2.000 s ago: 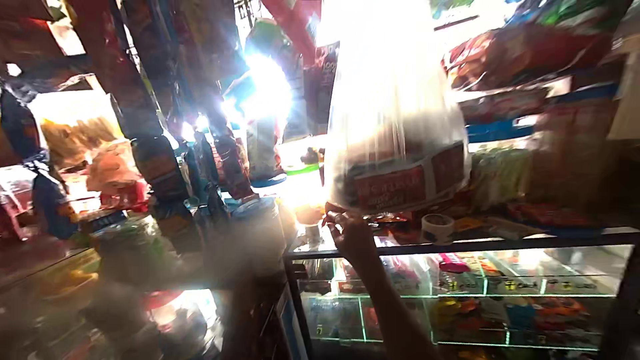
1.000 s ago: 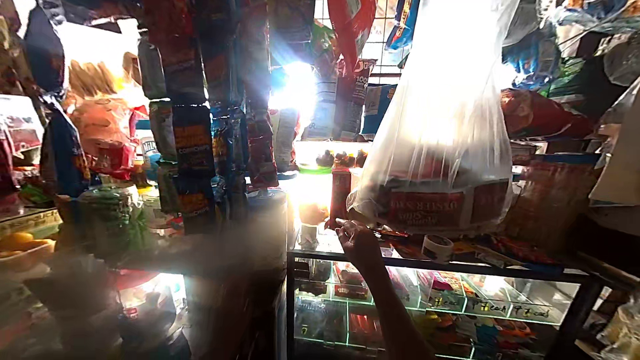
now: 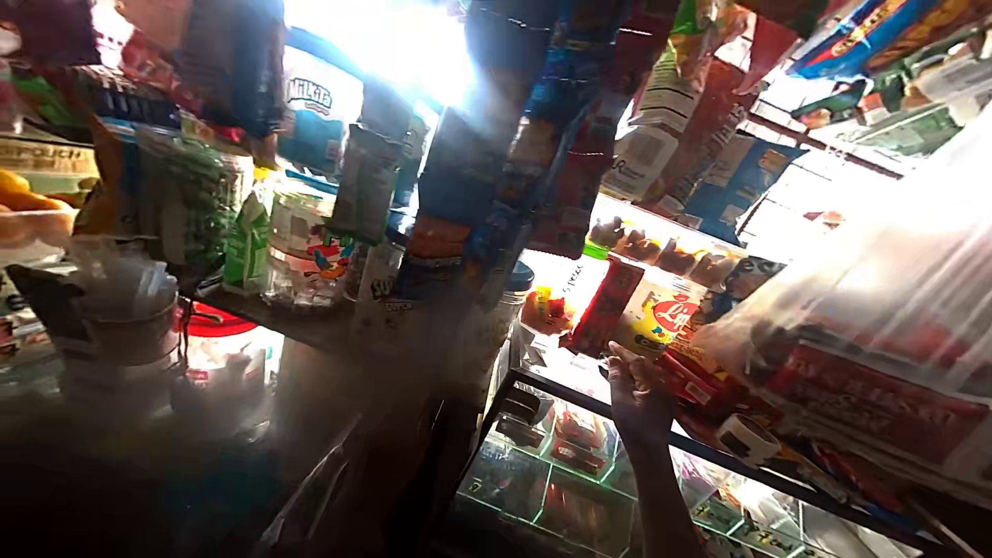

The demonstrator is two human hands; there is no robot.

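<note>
My right hand [image 3: 642, 387] is raised over the front edge of a glass display counter [image 3: 570, 395]. Its fingertips are bent near the lower end of a red box or packet [image 3: 608, 306]; whether they touch it or pinch something small cannot be made out. Just behind the fingers is a clear jar with a yellow and red label [image 3: 663, 314]. A roll of tape [image 3: 748, 438] lies to the right of my wrist. A large translucent plastic bag [image 3: 876, 310] with reddish packs inside hangs at the right. My left hand is out of view.
Strips of hanging snack packets [image 3: 465, 178] fill the middle. At the left are a clear jar [image 3: 302, 256], a red-lidded tub [image 3: 217, 318] and a container of orange-yellow items [image 3: 35, 225]. Small packets sit in glass compartments [image 3: 577, 442] below my hand. Strong backlight and blur hide details.
The view has swung left and tilted, bringing the jars at the left into clearer sight. My right hand stays at the counter's edge near the red box seen a second ago.
</note>
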